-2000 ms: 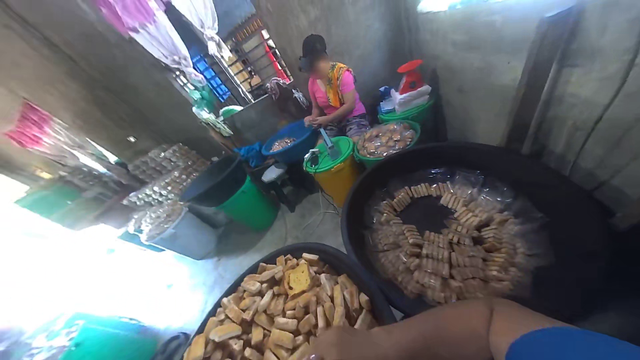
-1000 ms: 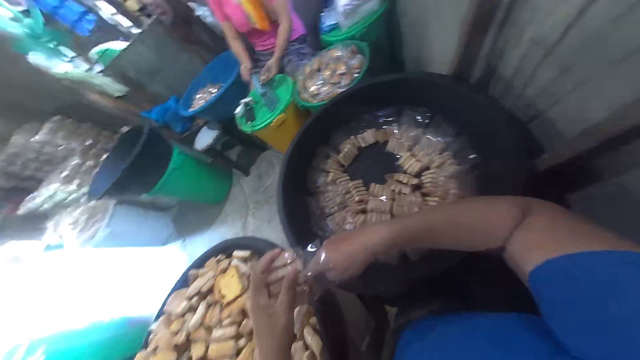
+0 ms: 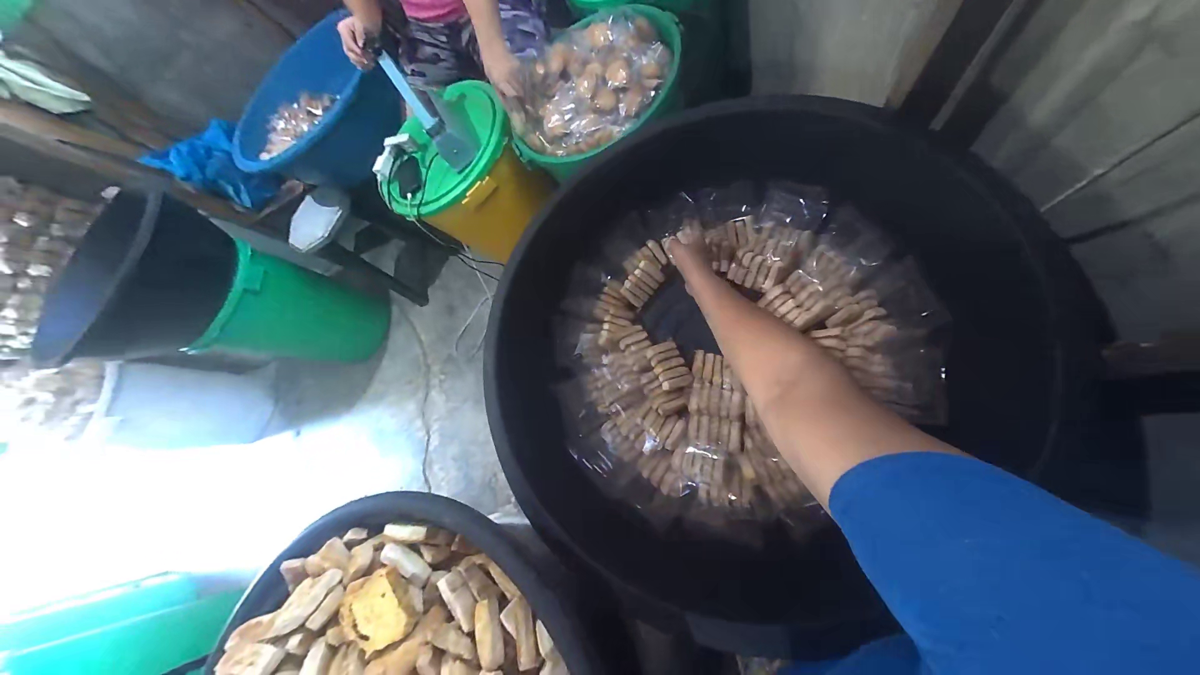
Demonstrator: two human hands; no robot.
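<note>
My right arm, in a blue sleeve, reaches over a wide black round tub (image 3: 525,450). At the far side of a ring of clear plastic bags of bread sticks (image 3: 717,403), my right hand (image 3: 689,251) touches the bagged pieces; whether its fingers are closed on a bag cannot be told. The bags lie in overlapping rows around a bare dark middle. My left hand is not in view. At the lower left stands a dark tub (image 3: 403,502) heaped with loose toasted bread sticks (image 3: 487,633), a yellow bread slice (image 3: 380,609) on top.
Beyond the tub, a person's hands are near a sealing tool (image 3: 422,108) on a green-lidded yellow bucket (image 3: 497,220). Beside it are a green tub of bagged round bread (image 3: 600,80) and a blue basin (image 3: 352,122). A green bin (image 3: 300,309) lies left, cables on the floor.
My right hand has moved from above the near edge of the black tub to the far side of the bag ring. My left hand, over the loose bread a second ago, has left the view.
</note>
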